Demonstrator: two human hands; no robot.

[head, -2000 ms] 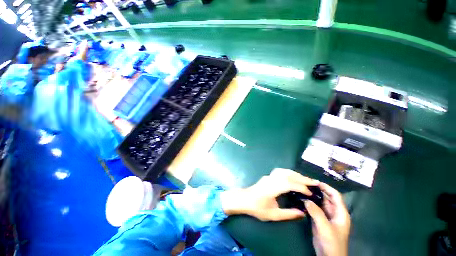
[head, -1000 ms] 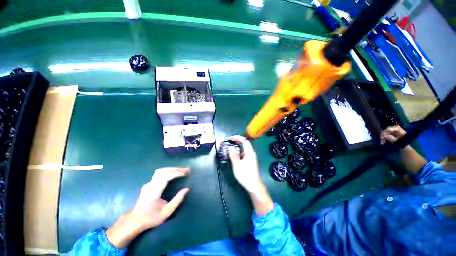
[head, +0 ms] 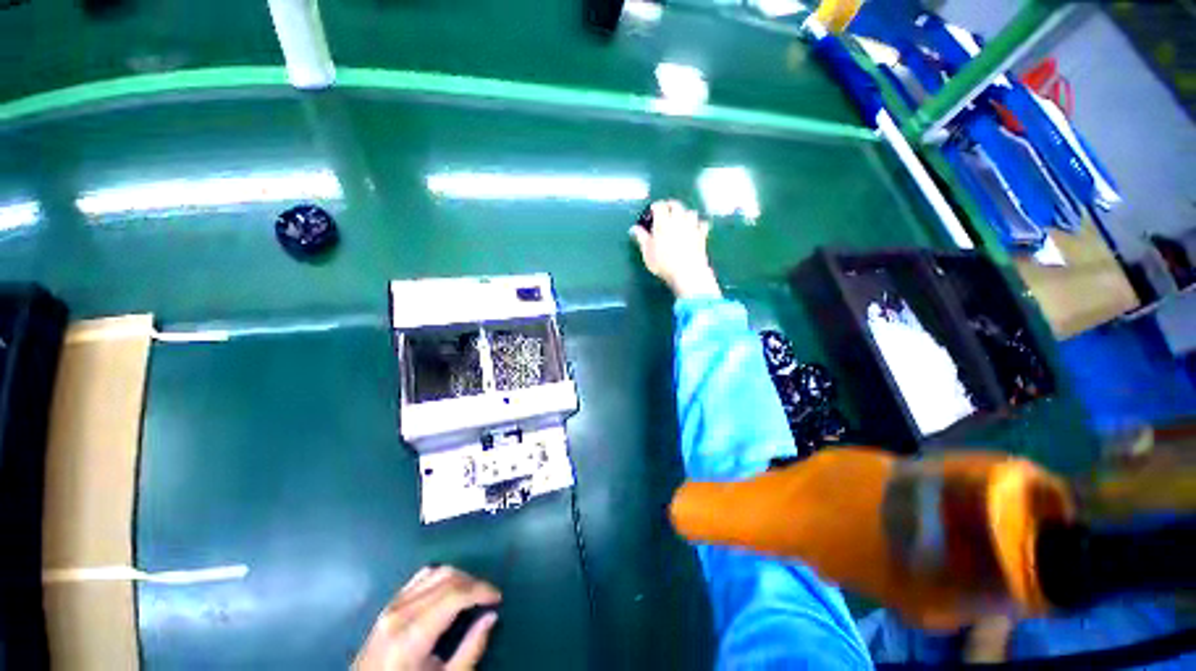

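My right hand (head: 677,249) is stretched far forward over the green surface. Its fingers are on a round black housing (head: 647,218), mostly hidden by the hand. My left hand (head: 426,621) is at the bottom edge, partly cut off, fingers curled. A dark patch shows between its thumb and fingers; I cannot tell if it is a part. The orange electric screwdriver (head: 839,524) hangs over my right forearm, tip to the left, blurred. The pale screw feeder (head: 479,422) stands between the hands, with silvery screws in its hopper.
A pile of black parts (head: 807,393) lies right of my right forearm, partly hidden. A black tray with white contents (head: 839,308) is beyond it. Another round black part (head: 306,231) lies at the back left. Cardboard (head: 99,485) and a long black tray (head: 24,472) are at the left.
My right hand has moved from beside the feeder far forward with a black part. My left hand has moved down to the frame's edge. The screwdriver now hangs lower, lying more level in view.
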